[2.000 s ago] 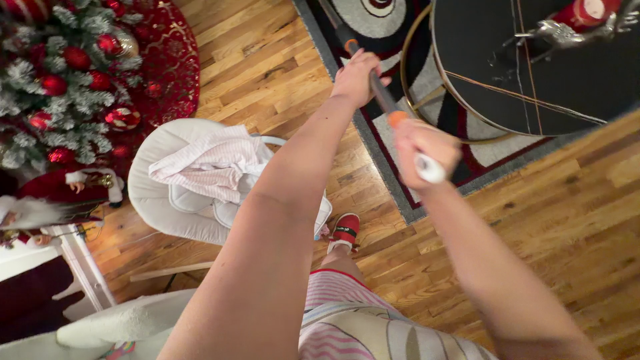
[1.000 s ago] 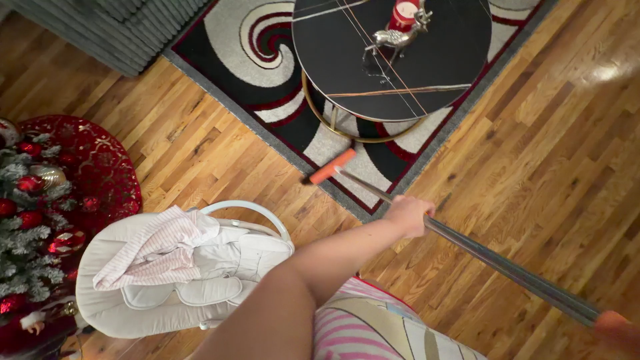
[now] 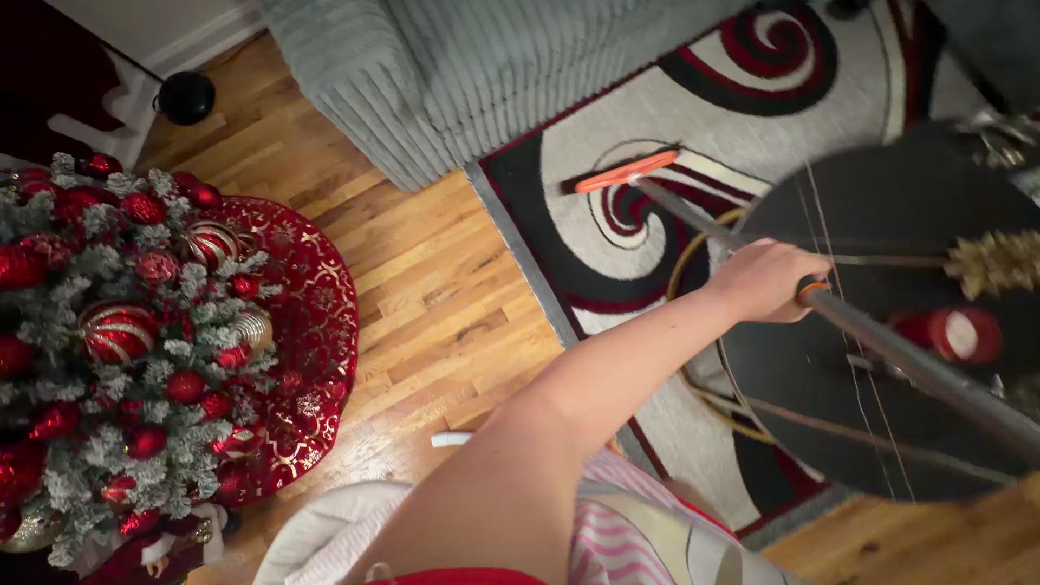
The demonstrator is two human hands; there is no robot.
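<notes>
My left hand [image 3: 768, 280] is closed around the grey metal pole of a long-handled broom [image 3: 918, 349], just above an orange and black joint on it. The broom's orange head [image 3: 626, 172] with dark bristles lies over the swirl-patterned rug [image 3: 569, 260], near the corner of the grey sofa. From the hand, the pole runs across the black round coffee table [image 3: 796, 366] and out at the right edge. My right hand is outside the view.
A red candle [image 3: 959, 335] and a gold ornament [image 3: 999, 264] stand on the table. A ribbed grey sofa [image 3: 455, 81] borders the rug. At left is a decorated Christmas tree [image 3: 122, 349] on a red tree skirt [image 3: 313, 325]. A white baby seat [image 3: 325, 520] is below, beside my arm.
The view has shifted toward the sofa. The broom head, earlier at the rug's corner near the table, is now on the rug by the sofa. My right hand has left the view.
</notes>
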